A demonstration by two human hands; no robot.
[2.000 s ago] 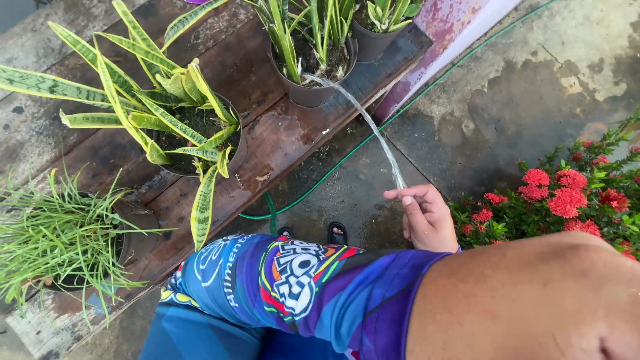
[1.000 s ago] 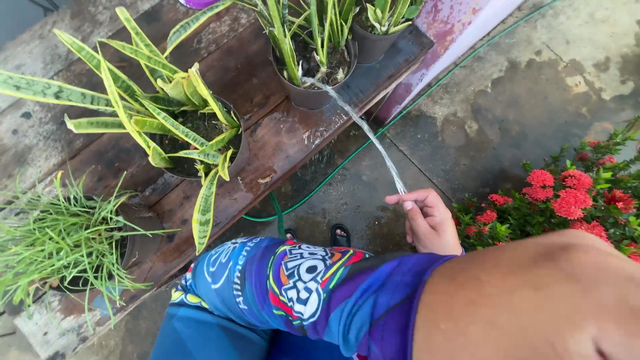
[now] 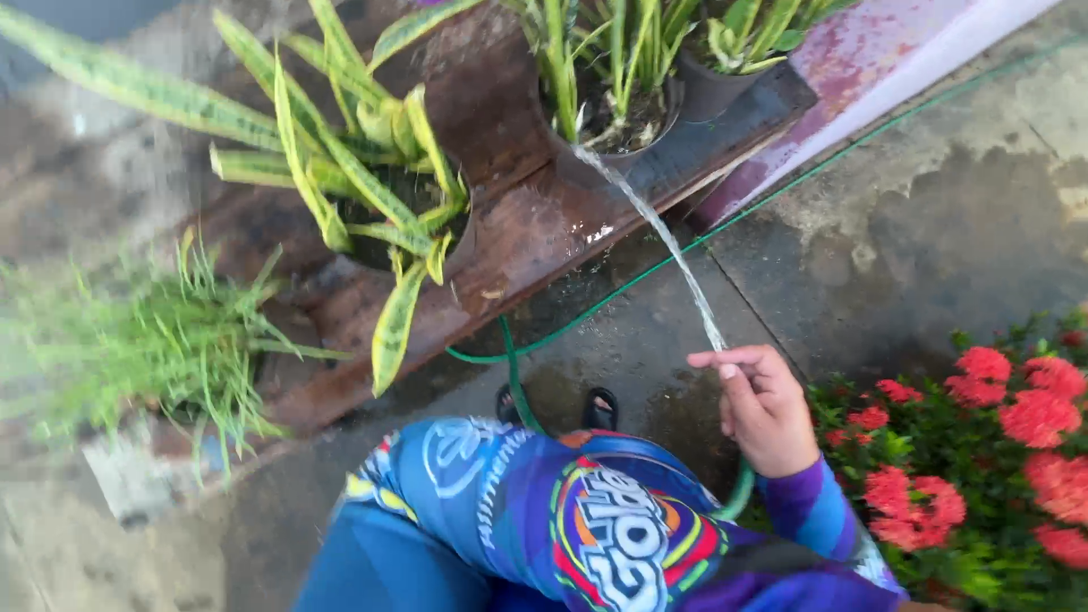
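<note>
My right hand [image 3: 761, 408] is closed around the end of a green garden hose [image 3: 741, 491], mostly hidden by the fingers. A stream of water [image 3: 671, 242] leaves near my thumb and index finger and arcs up-left into a brown pot [image 3: 648, 140] of upright snake plants [image 3: 625, 51]. Left of that stands another potted snake plant [image 3: 374, 170] with yellow-edged leaves. A grassy potted plant [image 3: 170, 340], blurred, sits at the far left. The pots stand on a wet wooden bench [image 3: 527, 212]. My left hand is out of view.
A smaller potted plant [image 3: 722, 81] stands at the bench's right end, beside a pinkish-white post [image 3: 858, 76]. The green hose also crosses the wet concrete floor [image 3: 918, 246] and passes my sandals [image 3: 600, 410]. A bush with red flowers [image 3: 1041, 416] is at the right.
The view has shifted, so the purple and blue sleeve at my right wrist and the hose below the hand now show. The water still lands in the same pot.
</note>
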